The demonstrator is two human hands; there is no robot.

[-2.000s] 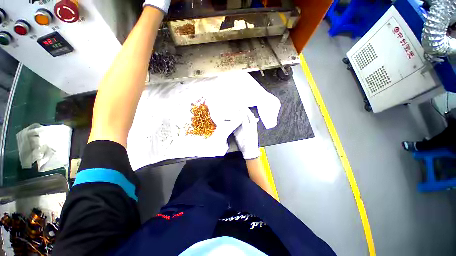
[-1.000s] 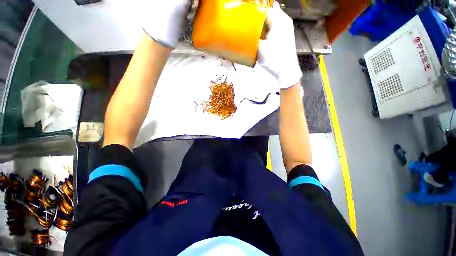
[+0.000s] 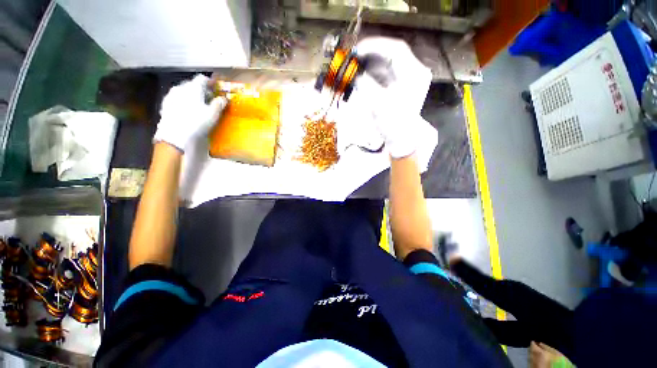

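My left hand [image 3: 189, 115], in a white glove, grips the upper left edge of a glossy amber film sheet [image 3: 248, 128] over the white cloth [image 3: 252, 181]. My right hand [image 3: 392, 93], also white-gloved, holds a wound coil [image 3: 341, 72] with shiny copper bands and protruding leads, above the cloth near the machine ledge. The coil is slightly blurred. A loose pile of short coppery pieces [image 3: 319, 144] lies on the cloth between the hands. A small dark strip [image 3: 371, 149] shows right of the pile.
The worn machine ledge [image 3: 310, 65] lies beyond the cloth, with dark debris on it. A metal tray [image 3: 86, 353] of jumbled coils is at lower left. White wipes [image 3: 70, 142] and a beige block [image 3: 127, 182] lie left. A person's arm [image 3: 515, 295] and a foot show at lower right.
The amber sheet has moved left and down from between both hands to my left hand alone. My right hand now holds a coil. A person has come into view at lower right.
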